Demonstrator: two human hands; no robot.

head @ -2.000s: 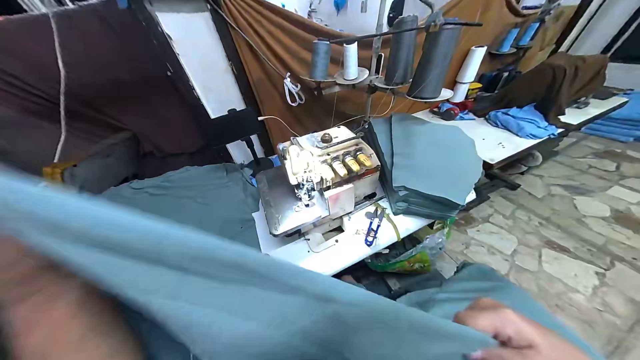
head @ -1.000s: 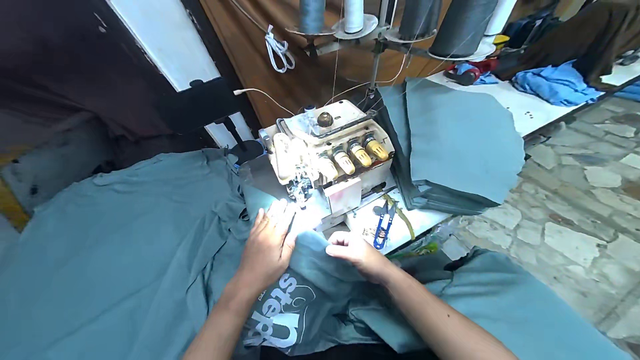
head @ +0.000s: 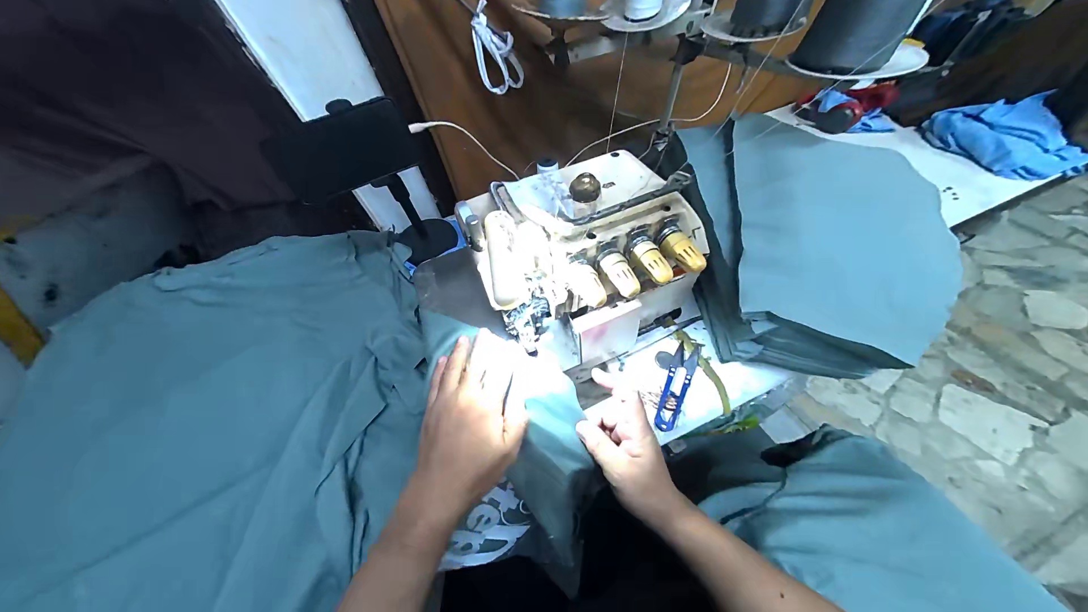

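Observation:
My left hand [head: 476, 408] lies flat, fingers forward, on a teal fabric piece [head: 548, 416] just in front of the needle area of an overlock sewing machine [head: 595, 238]. With thumb and fingers, my right hand [head: 625, 433] pinches the right edge of that fabric. The cloth runs under the lit presser foot, where glare hides the detail, and hangs down toward my lap. Blue thread snips [head: 677, 387] lie on the white table right of my right hand. A large spread of teal fabric [head: 212, 408] covers the left side.
Stacked teal cut pieces [head: 841, 238] lie right of the machine. Thread cones [head: 850, 34] stand on a rack above. A phone-like black device [head: 340, 149] on a stand is behind left. Blue cloth [head: 1007, 136] lies at the far right, and more teal fabric [head: 850, 518] covers my lap.
Two seconds ago the fabric was stretched up across the view between my hands; now it lies at the machine under my left hand. The view has moved closer to the machine.

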